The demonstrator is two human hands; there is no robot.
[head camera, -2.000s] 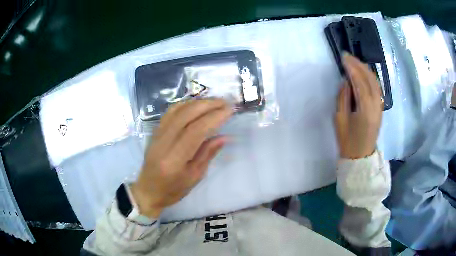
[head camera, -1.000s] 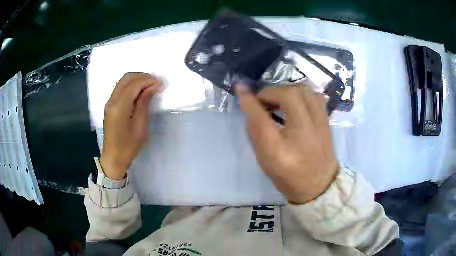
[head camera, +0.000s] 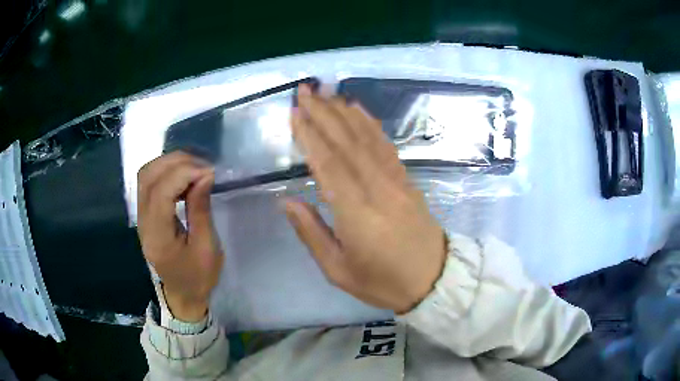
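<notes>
A black phone-sized frame [head camera: 195, 138] with a window lies slanted over the stack of whitish poly bags [head camera: 138, 126]. My left hand [head camera: 179, 231] is at its near left corner, thumb and fingertip together; whether they pinch the frame or a bag edge cannot be told. My right hand [head camera: 373, 201] is blurred, palm down, fingers extended over the frame's right end, thumb apart. It hides that end. Just right of it, a bagged black frame [head camera: 455, 123] lies under glossy film, its left part partly hidden by my right fingers.
Black frames [head camera: 615, 134] stand stacked at the right of the white foam sheet [head camera: 567, 216]. The dark green conveyor [head camera: 261, 30] runs behind. A white strip with small holes [head camera: 22, 253] is at far left. Part of a person in grey-blue clothing [head camera: 656, 312] shows at lower right.
The black frame moved left and down from over the bagged frame onto the bag stack. My right hand moved left with it and flattened out. The view also shifted.
</notes>
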